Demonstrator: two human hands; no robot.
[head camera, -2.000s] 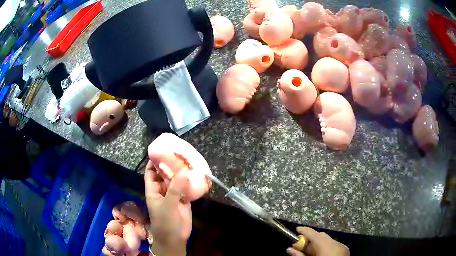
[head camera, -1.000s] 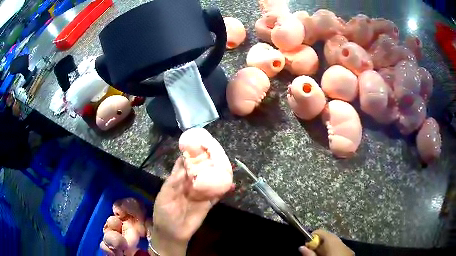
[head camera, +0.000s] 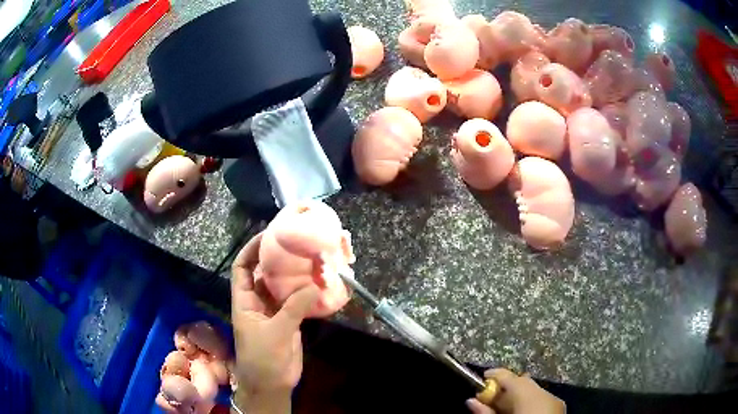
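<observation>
My left hand (head camera: 271, 340) holds a pink doll head (head camera: 295, 251) just past the table's near edge, its lumpy moulded side turned to the right and a small opening at its top. My right hand (head camera: 518, 394), partly cut off by the bottom edge, grips the yellowish wooden handle of a long metal hand tool (head camera: 413, 331). The tool's narrow tip is at the lumpy side of the head; whether it enters the head cannot be told.
A pile of pink heads (head camera: 538, 129) lies on the speckled table (head camera: 453, 283). A black drum (head camera: 235, 69) with a hanging pale cloth (head camera: 295, 154) stands left of it. A separate marked head (head camera: 172, 184), red trays (head camera: 121, 40) and a blue bin (head camera: 150, 356) with heads also show.
One second ago the tool tip was apart from the head; now it is at its lumpy side. The held head has turned and moved slightly left with my left hand.
</observation>
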